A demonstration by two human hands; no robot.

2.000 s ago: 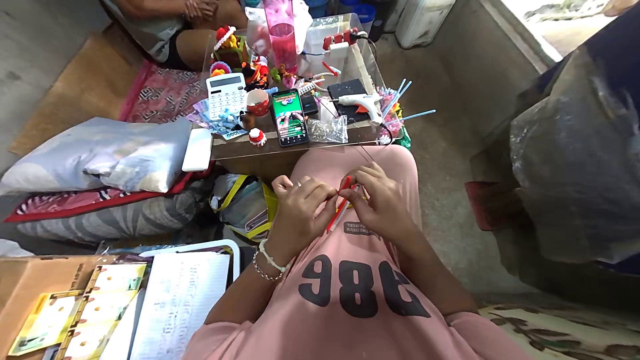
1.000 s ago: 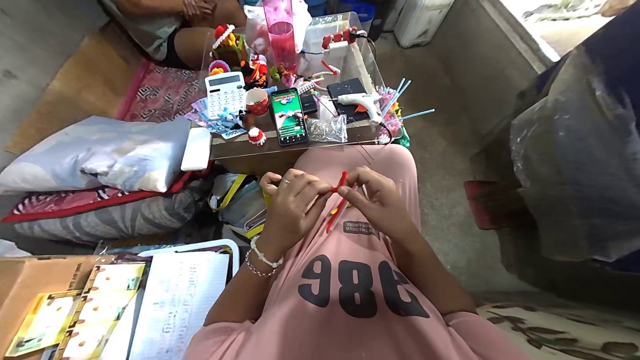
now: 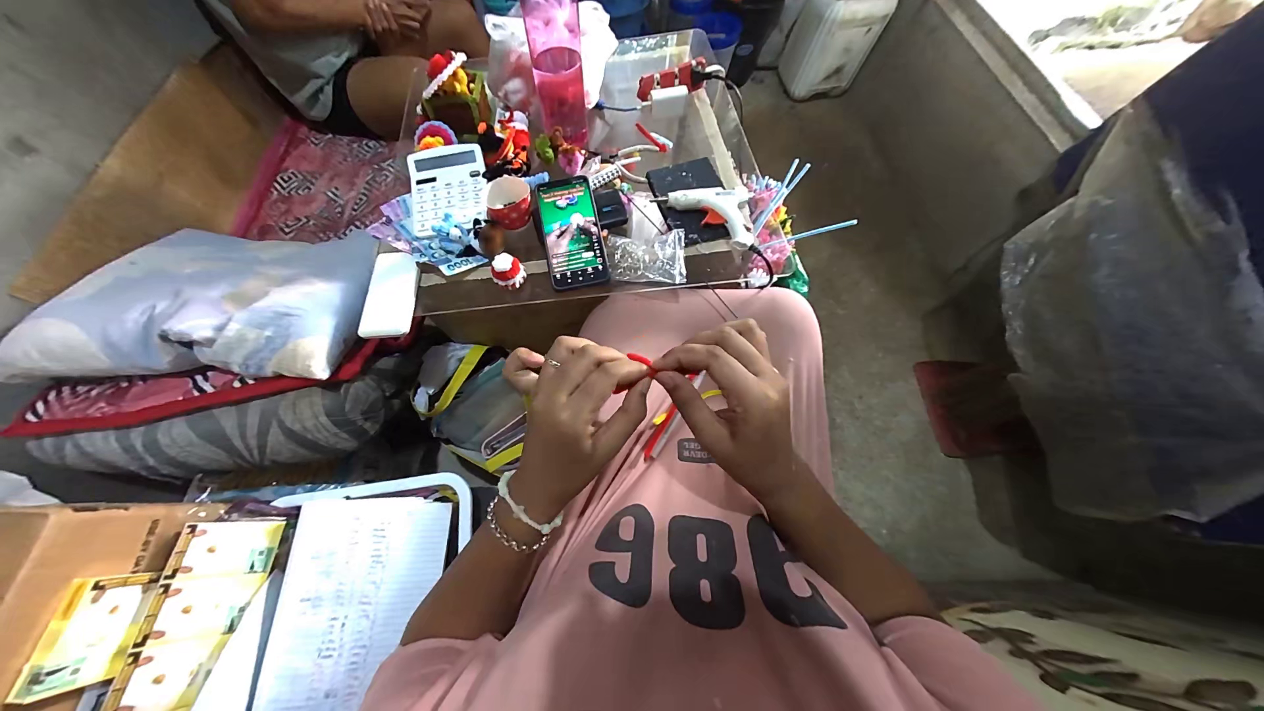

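Observation:
Between my fingertips, above my lap, is a thin red fuzzy strand, probably a pipe cleaner [image 3: 640, 361]. My left hand [image 3: 583, 400] pinches it from the left, and my right hand [image 3: 729, 395] pinches it close beside, the fingertips almost touching. Red, yellow and pale strands [image 3: 665, 434] lie on the pink shirt below my right hand. Part of the red strand is hidden behind the fingers.
A clear-topped table ahead holds a smartphone [image 3: 574, 237], a calculator [image 3: 446, 188], a white glue gun [image 3: 713, 205], a red cup [image 3: 509, 202] and crocheted figures. Pillows [image 3: 188, 306] and a lined notebook [image 3: 351, 602] are at left. Another person [image 3: 326, 59] sits beyond.
The red strand stood upright between my fingers a second ago; it now lies more sideways, bent at my fingertips. Both hands have stayed close together over my lap.

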